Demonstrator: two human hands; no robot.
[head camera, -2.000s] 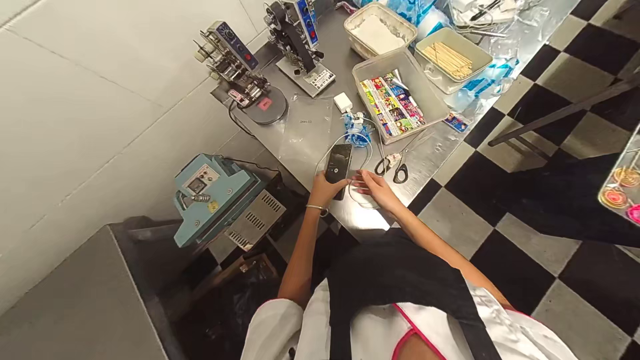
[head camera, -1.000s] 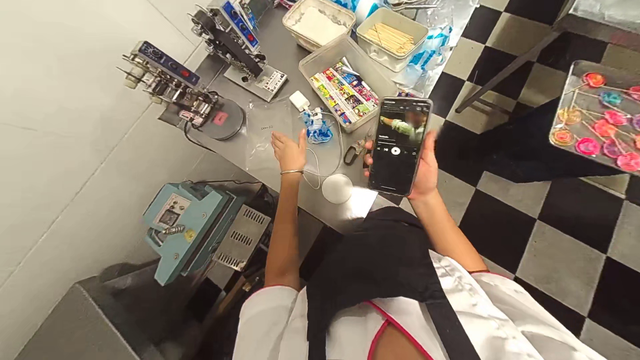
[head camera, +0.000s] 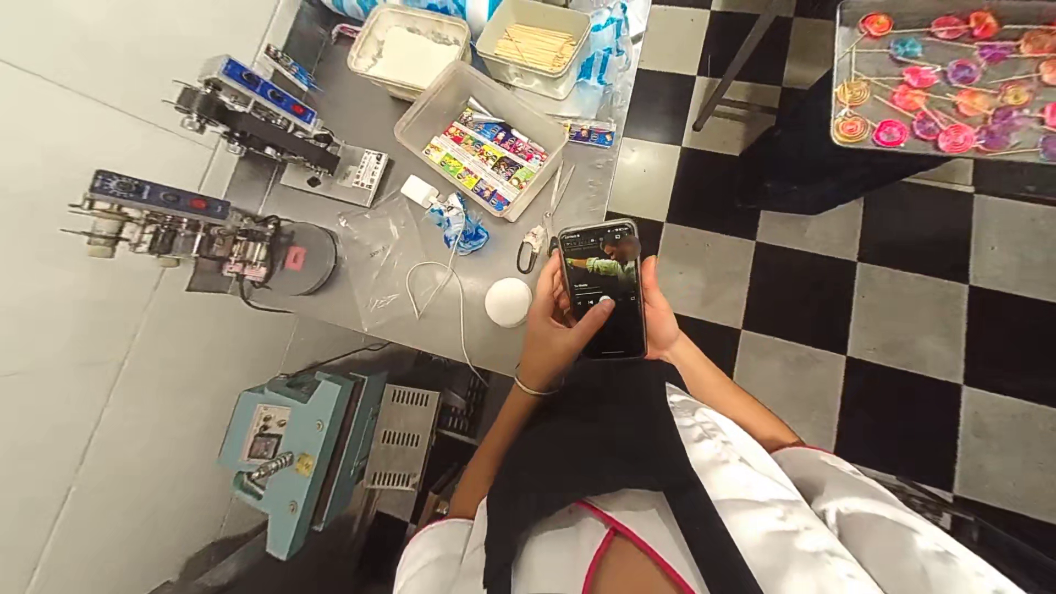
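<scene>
A smartphone (head camera: 606, 330) with a lit screen is upright between both hands, near the steel table's edge. My left hand (head camera: 557, 330) grips its left side, the thumb on the lower part of the screen. Behind the phone's right edge, my right hand (head camera: 658, 318) supports it, its fingers partly hidden. Just left of the hands a round white object (head camera: 508, 302) lies on the table. Scissors (head camera: 550, 219) with dark handles lie beyond the phone, touching or close to it. A white cable (head camera: 459, 322) runs from a white power adapter (head camera: 420, 190) beside a crumpled blue-and-white wrapper (head camera: 464, 231).
A plastic bin of colourful labels (head camera: 412, 124), a tub of white powder (head camera: 367, 70) and a tub of sticks (head camera: 536, 81) stand farther back. Two benchtop machines (head camera: 305, 257) (head camera: 363, 177) are left, a teal press (head camera: 309, 462) below. A tray of lollipops (head camera: 907, 150) is upper right.
My left hand has moved from over the table onto the phone. The phone, a second ago in my right hand alone, is now held by both. Two seconds ago it was low over the table.
</scene>
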